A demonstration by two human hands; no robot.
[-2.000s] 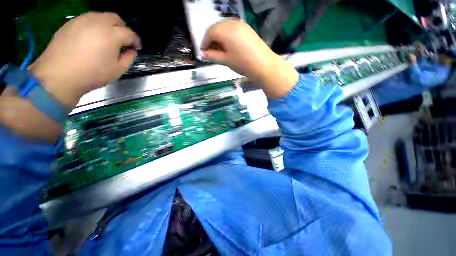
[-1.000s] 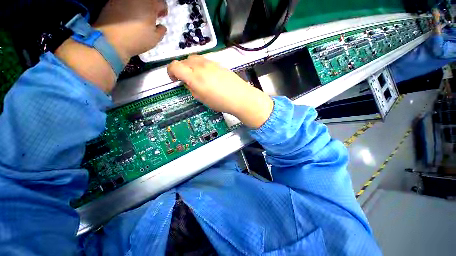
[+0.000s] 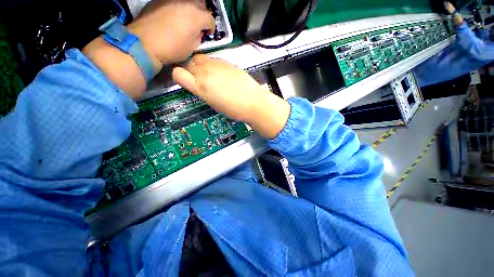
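Note:
A green circuit board (image 3: 168,149) lies between two pale rails, with black connector rows and small parts on it. My left hand (image 3: 176,27), with a blue wrist strap, reaches over the white parts tray (image 3: 226,37); its fingertips are at the dark pieces, and whether it holds one is hidden. My right hand (image 3: 219,86) is over the board's far edge by the far rail, fingers bent down; its fingertips are partly hidden and I cannot tell if they hold a part.
A black bin with silver pieces (image 3: 51,38) is at the upper left. More green boards (image 3: 379,51) run along the rails to the right. A dark cable (image 3: 281,44) crosses the far rail. Another person's hand (image 3: 454,12) shows at the upper right. Yellow-black tape (image 3: 411,167) marks the floor.
My left hand has moved from the black bin to the right, over the white tray. My right hand has come down from the tray side to the board's far edge.

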